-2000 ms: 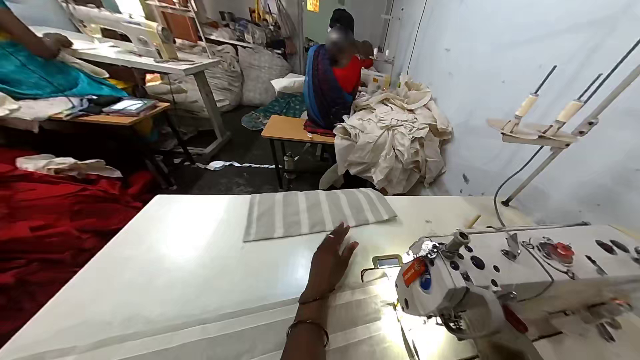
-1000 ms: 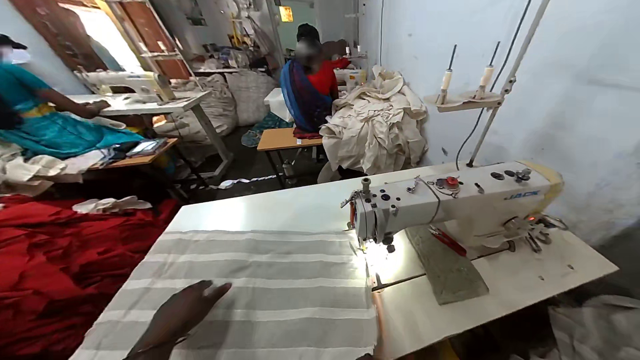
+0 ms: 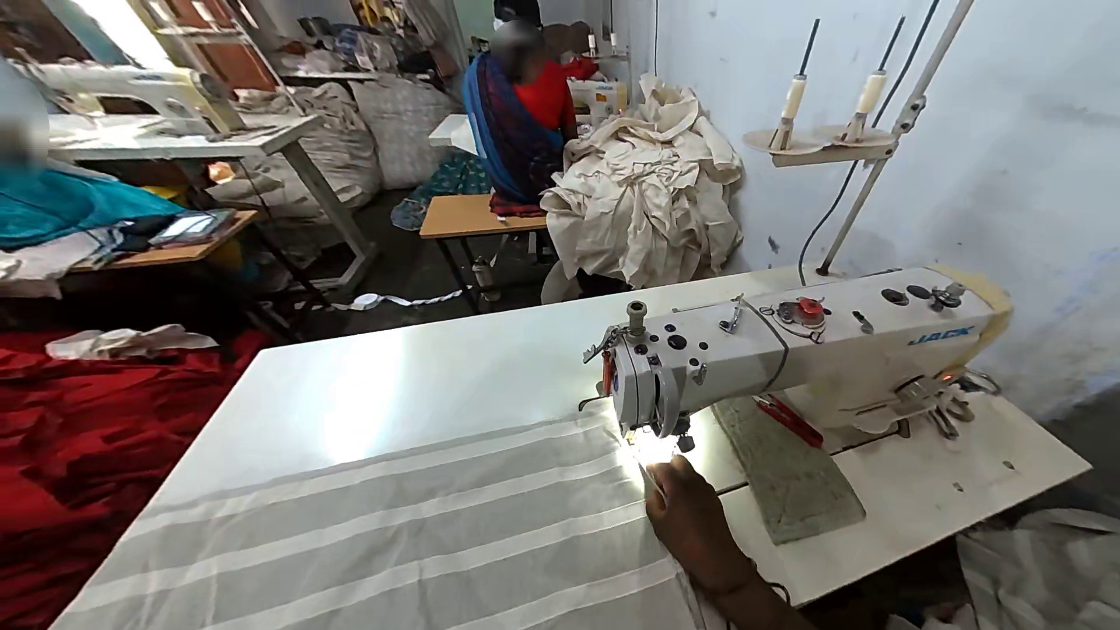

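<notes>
A grey-and-white striped cloth (image 3: 420, 534) lies spread over the left part of the white sewing table. Its right edge runs up to the lit needle area of a Jack industrial sewing machine (image 3: 717, 350). Reaching in from the bottom right, my right hand (image 3: 691, 521) pinches that edge between thumb and fingers, just in front of the needle area. Glare hides the needle and presser foot. My left hand is out of view.
Red-handled scissors (image 3: 789, 422) and a grey-green cloth pad (image 3: 787, 481) lie beneath the machine arm. A thread stand (image 3: 822, 144) rises behind. Red fabric (image 3: 87, 455) is heaped at left. Beyond are a seated person (image 3: 525, 114), a cream fabric pile (image 3: 647, 188) and another person's teal-clothed arm at far left.
My left hand, on the striped cloth a second ago, has left the view. My right hand has come up to the cloth's edge by the needle area.
</notes>
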